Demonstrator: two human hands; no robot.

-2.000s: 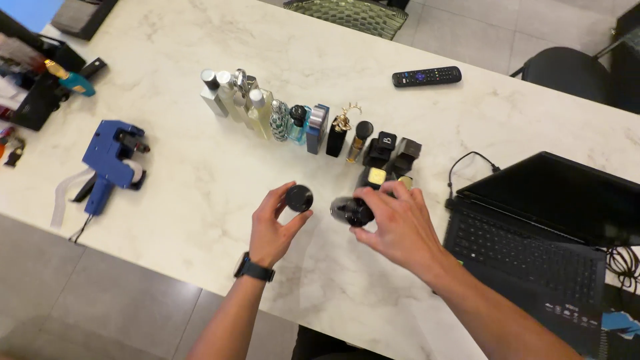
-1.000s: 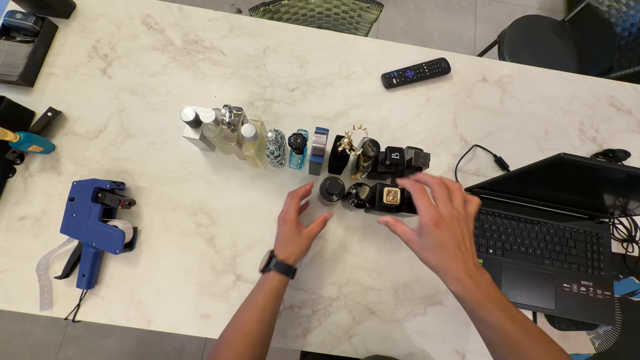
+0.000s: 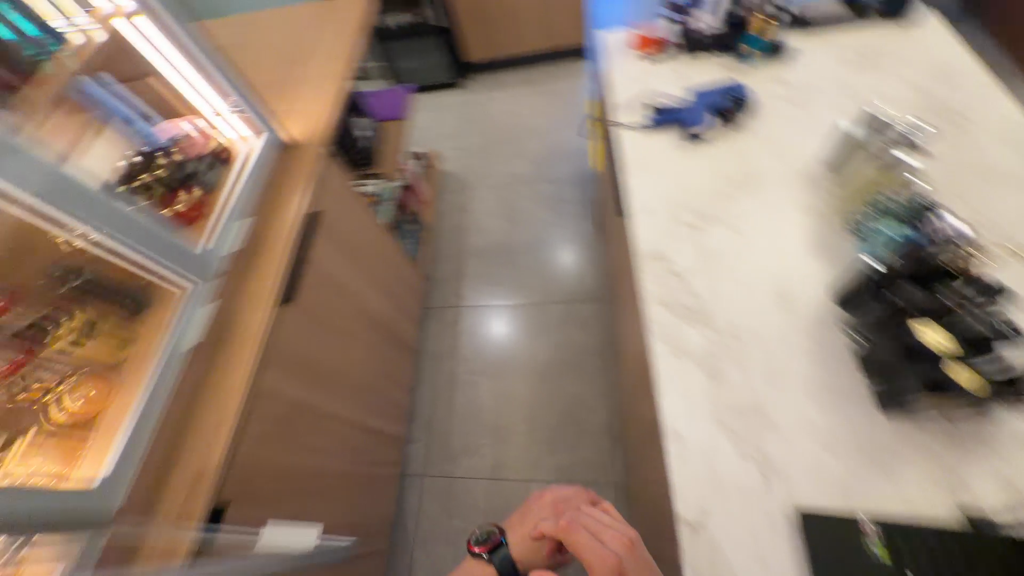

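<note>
Low in the head view, my left hand, with a dark watch on its wrist, touches my right hand. The right hand's fingers lie over the left; no object shows in either, though the overlap and blur hide the palms. To the right, perfume bottles stand grouped on the white marble-look table, the nearer ones black with gold-coloured caps. A blue label gun lies farther back, near the table's left edge.
On the left stand lit glass display cases above a wooden cabinet. A tiled floor aisle runs between cabinet and table. A dark laptop is at the lower right. Small mixed items lie at the table's far end.
The view has swung far to the left, bringing in the aisle and display cases. My hands have left the bottles and come together over the aisle.
</note>
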